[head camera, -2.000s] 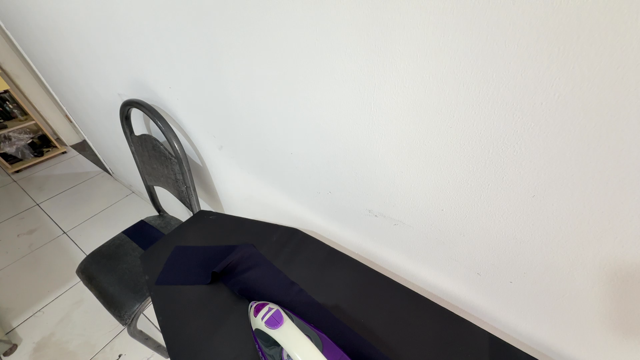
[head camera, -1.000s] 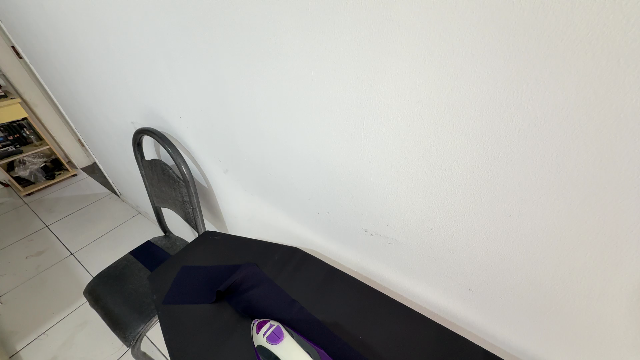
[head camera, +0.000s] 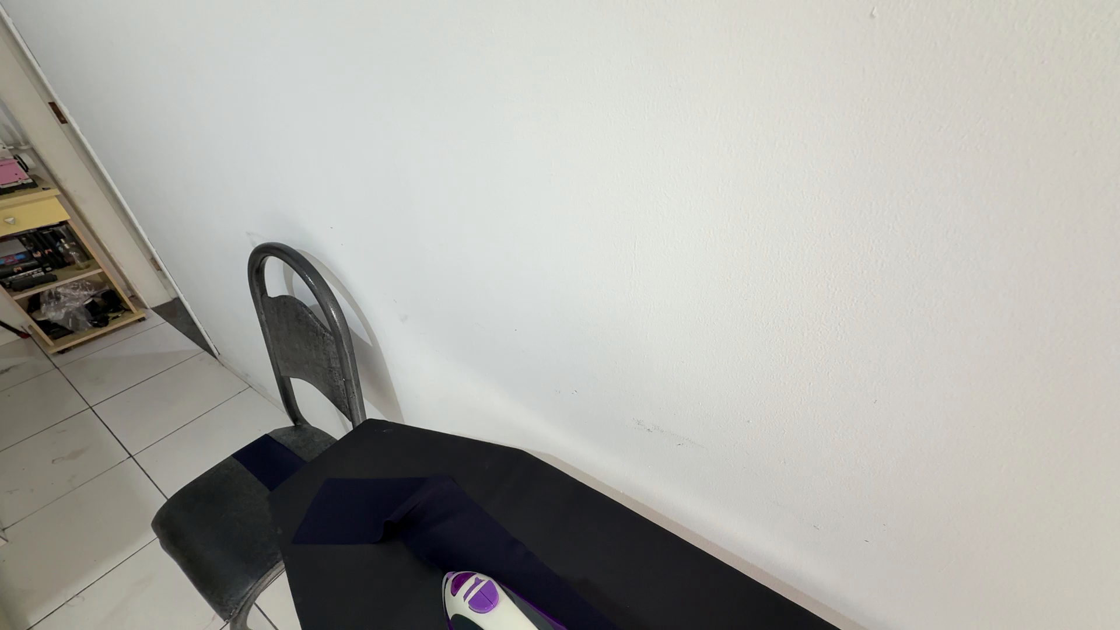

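Neither my left hand nor my right hand shows in the head view. A white and purple clothes iron (head camera: 483,604) rests at the bottom edge, only its front part visible, beside a dark navy strip of fabric (head camera: 472,525). That fabric lies on the black-covered ironing board (head camera: 674,569) and has a fold near its left end. Another navy piece of fabric (head camera: 269,461) lies on the seat of the dark chair.
A dark metal-framed chair (head camera: 302,341) stands at the board's left end. Behind the board rises a white wall (head camera: 700,219). At the far left, a wooden shelf unit (head camera: 59,282) holds assorted items on the tiled floor (head camera: 96,446).
The view has shifted somewhat, and more of the shelf unit shows at the left. Nothing on the board has plainly changed.
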